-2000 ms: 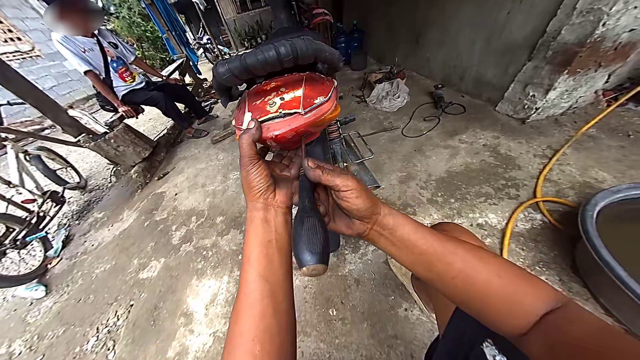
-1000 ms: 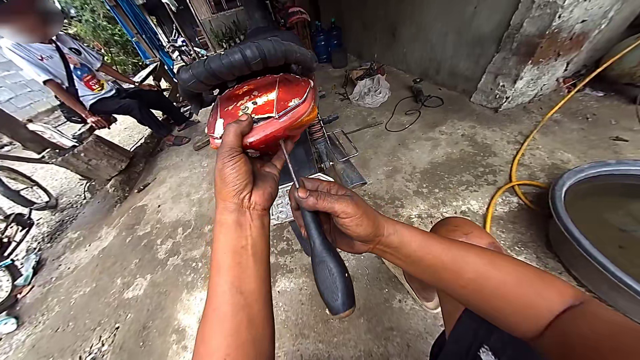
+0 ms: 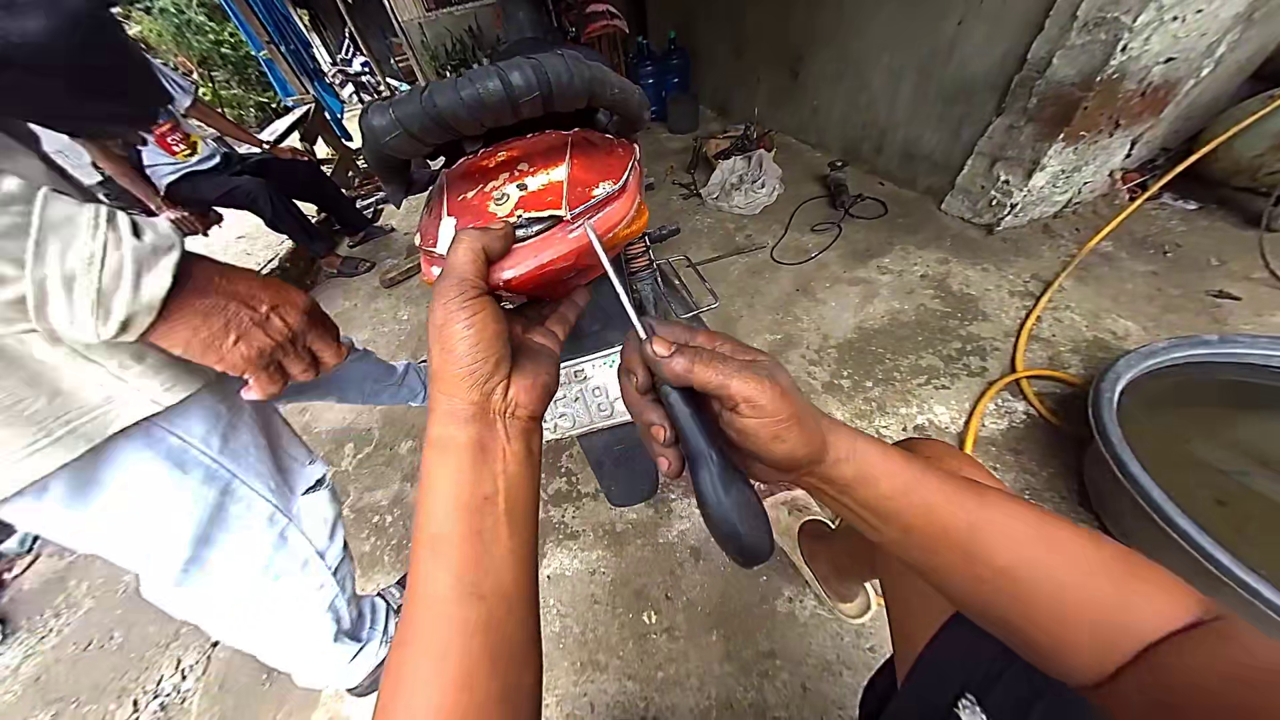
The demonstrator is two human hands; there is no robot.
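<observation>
My left hand [image 3: 495,340] grips the lower left of a cracked red motorcycle tail light housing [image 3: 530,195], thumb on its front edge and fingers beneath. In my right hand [image 3: 720,400] is a screwdriver [image 3: 715,480] with a thick black handle, its metal shaft pointing up and left. The tip lies at the housing's lower right front, close to the orange lens [image 3: 632,222]; whether it touches cannot be told. A black wrapped grab bar [image 3: 505,100] curves behind the housing. Below hang a licence plate [image 3: 590,395] and a black mudguard [image 3: 618,465].
A person in light jeans [image 3: 200,500] stands close at the left, one hand near my left wrist. Another person sits behind. At the right are a water-filled tub [image 3: 1110,400] and a yellow hose [image 3: 1040,310]. A corded power tool [image 3: 838,185] and a white plastic bag [image 3: 743,183] lie on the concrete.
A person has come in at the left, beside my left arm. The screwdriver's tip, earlier at the housing's underside, now shows in front of its lower right face. My left hand still holds the housing.
</observation>
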